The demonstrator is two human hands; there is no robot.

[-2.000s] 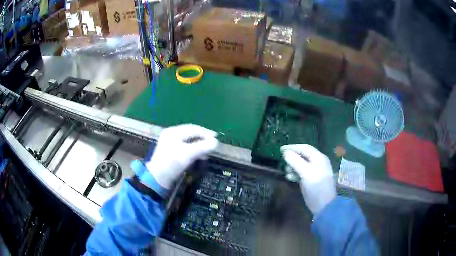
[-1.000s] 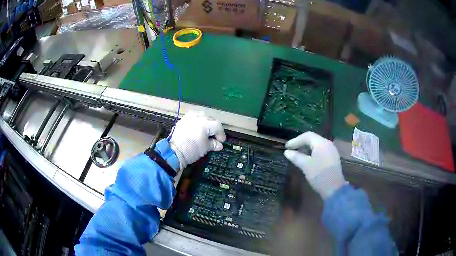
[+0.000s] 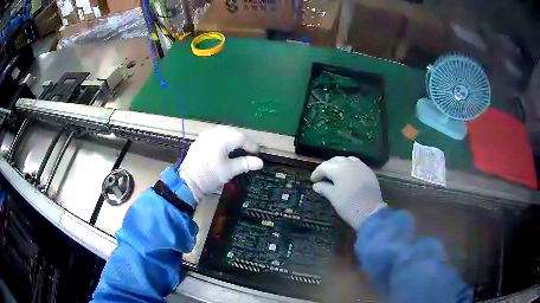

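Note:
A green circuit board [image 3: 273,247] dense with small parts lies in a black carrier [image 3: 220,237] on the conveyor. My left hand [image 3: 213,161], in a white glove, is at the board's far left edge, thumb and forefinger curved with a dark gap between them. My right hand [image 3: 353,192], also in a white glove, has its fingertips bent down at the board's far edge, right of the left hand. Whether either hand pinches a thin strip cannot be made out. A black tray [image 3: 383,127] of loose green strips [image 3: 340,112] lies beyond the board.
Conveyor rail [image 3: 160,124] runs between bench and board. A round metal knob [image 3: 117,186] sits in the bed at left. On the green mat [image 3: 237,74] are a yellow ring [image 3: 208,44], blue fan [image 3: 457,89], white label sheet [image 3: 428,163] and red sheet [image 3: 502,145]. A blue cord [image 3: 163,84] hangs left.
Both hands have come down to the board's far edge since the earliest frame. Since the second frame, my right hand has moved left, nearer my left hand. The view has tilted downward.

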